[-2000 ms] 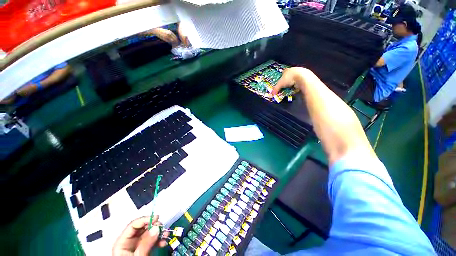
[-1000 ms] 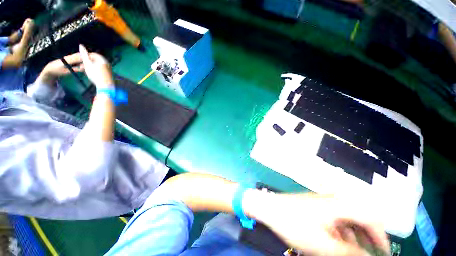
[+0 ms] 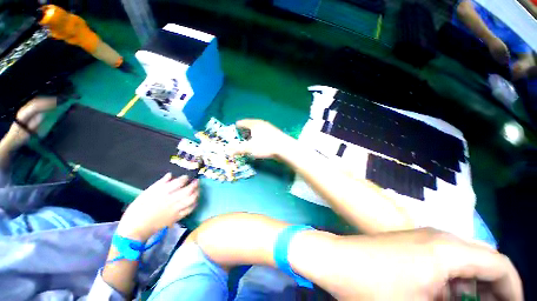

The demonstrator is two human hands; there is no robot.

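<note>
My left hand, with a blue band on its wrist, is at the bottom right, cut off by the edge. Its fingers are curled around a small green piece, mostly hidden. My right hand reaches across beyond my left arm to a loose pile of small circuit boards with white and yellow parts. Its fingertips are at the pile's right side; blur hides whether they grip a board.
Black parts lie in rows on a white sheet at right. At left are another person's hand beside the pile, a black tray, a blue-and-white box and an orange tool. More arms show at upper right.
The view has swung left from the board rows and stacked trays. My right hand has come to a board pile now lying by the black tray. The other person's hand has moved beside it.
</note>
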